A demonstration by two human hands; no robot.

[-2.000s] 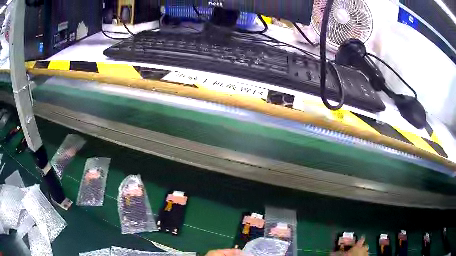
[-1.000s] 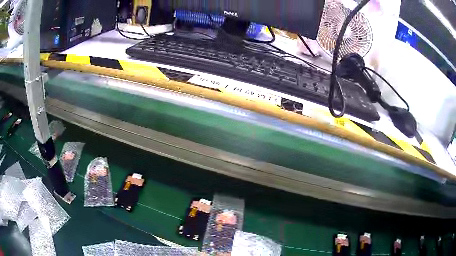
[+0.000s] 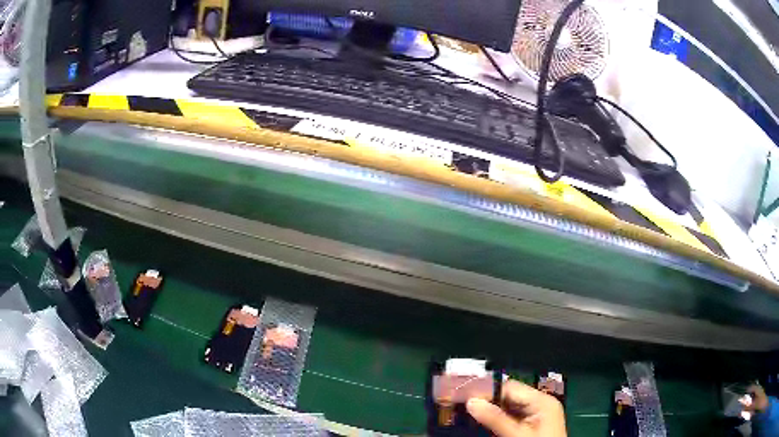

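My right hand [image 3: 521,411], bare and cut off by the bottom edge, grips a black display module [image 3: 453,388] with a copper-pink patch and orange strip. The thumb lies over its right side. The module looks larger than the others, as if raised off the green belt [image 3: 367,350]. My left hand is out of the picture. To the left, a bare module [image 3: 229,343] lies beside a bubble bag [image 3: 278,363] with a module in it. Empty bubble bags lie in a pile [image 3: 68,354] at the lower left and along the bottom edge [image 3: 248,424].
More modules [image 3: 143,297] and filled bags [image 3: 104,286] lie along the belt on both sides. A grey post [image 3: 38,145] stands at the left. The taped shelf edge [image 3: 282,128] crosses above, with a keyboard [image 3: 384,107] and fan [image 3: 561,43] on it. Another person's hand [image 3: 753,401] is far right.
The modules and bags on the belt have moved left. My right hand has come into view since one second ago, holding a module. The hand seen at bottom centre two seconds ago is gone.
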